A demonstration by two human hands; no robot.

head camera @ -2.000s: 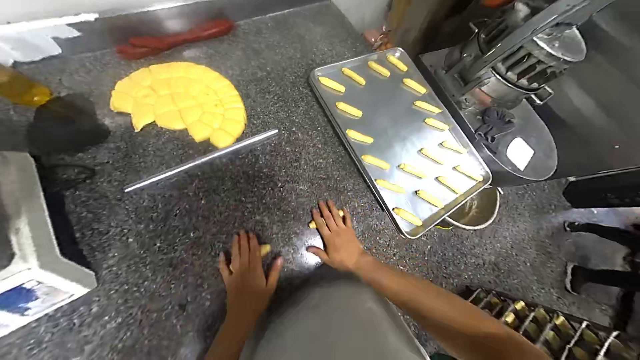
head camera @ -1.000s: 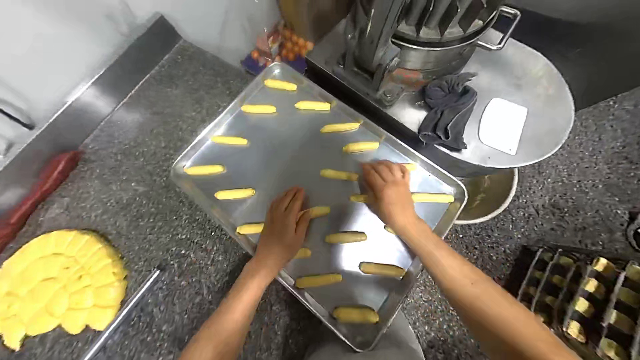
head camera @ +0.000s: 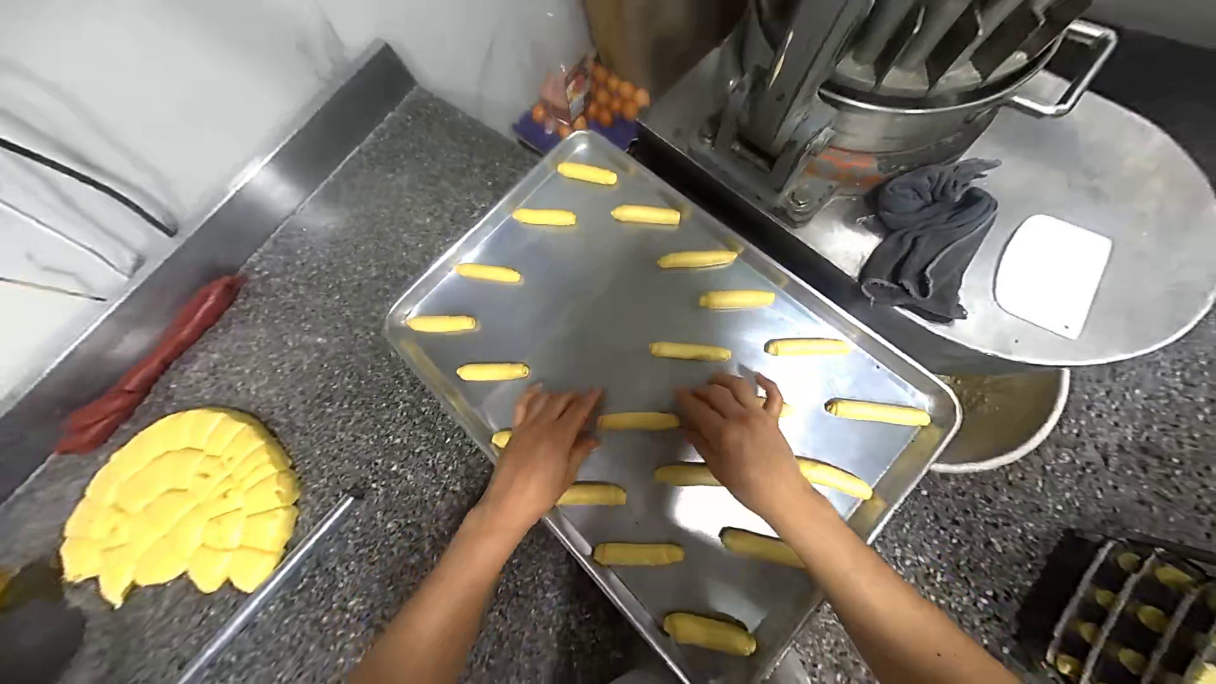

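A metal baking tray (head camera: pixel 589 313) holds several short yellow dough sticks laid apart. Over its middle, my left hand (head camera: pixel 546 442) and my right hand (head camera: pixel 736 427) are at the two ends of one dough stick (head camera: pixel 638 421), fingertips at or beside its ends. Whether the fingers grip it cannot be told. Other sticks are partly hidden under both hands and the right forearm. A cut slab of yellow dough (head camera: pixel 185 499) lies on the speckled counter to the left, with a thin metal rod (head camera: pixel 271 589) beside it.
A red elongated thing (head camera: pixel 152 366) lies along the metal backsplash (head camera: pixel 285 161). At upper right stand a machine with a metal bowl (head camera: pixel 912 128), a dark cloth (head camera: pixel 931 237) and a white scraper (head camera: pixel 1053 275). A round container (head camera: pixel 1007 418) sits beside the tray, and a dark rack (head camera: pixel 1121 608) at lower right.
Both hands were on the counter near small dough pieces two seconds ago; they are now over the tray. Since one second ago, the right hand has moved down the tray. The view has shifted toward the tray.
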